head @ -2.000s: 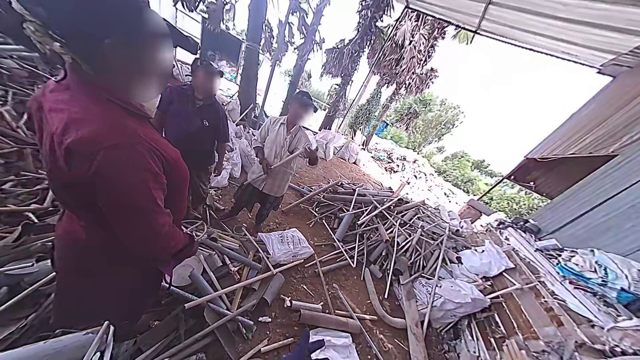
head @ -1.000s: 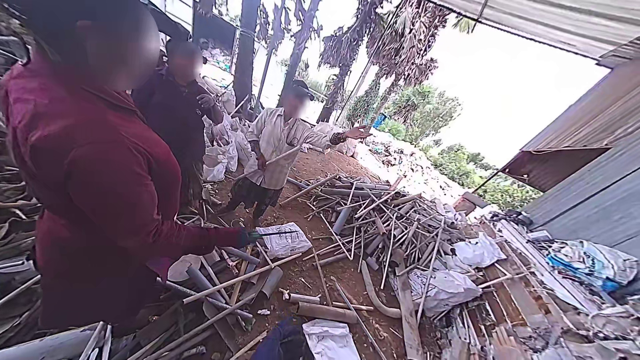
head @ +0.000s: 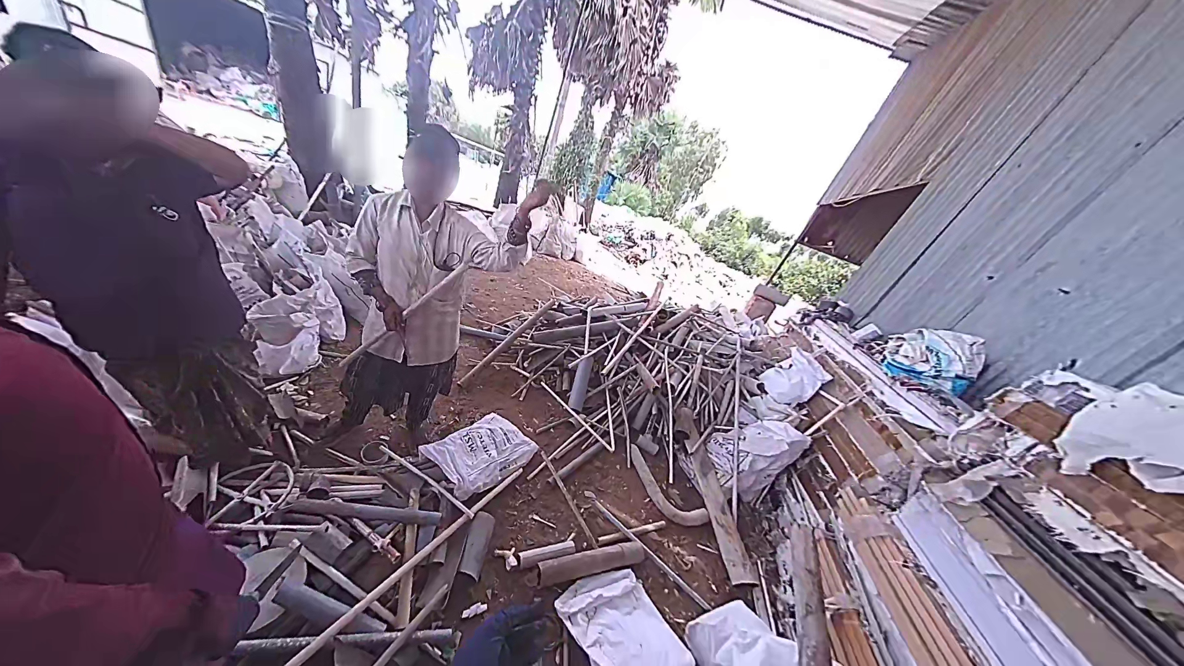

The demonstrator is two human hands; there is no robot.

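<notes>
Neither of my hands can be made out. A dark blue cloth or glove shape shows at the bottom edge; whose it is, I cannot tell. Beside it lies a white plastic sack, near a short grey-brown pipe. Cut pipes and sticks lie in a heap on brown soil. A person in a light shirt stands behind the nearer scraps, holding a long pale pipe in one hand, the other arm raised. A printed white sack lies before them.
A co-worker's red sleeve fills the lower left; a person in a dark shirt stands behind. White sacks are piled near the trunks. Long strips and boards lie at right, below a corrugated metal wall.
The person in the light shirt has raised one arm outward, the pipe staying in the other hand. The red-sleeved co-worker is now lower at the left edge. The view has shifted right.
</notes>
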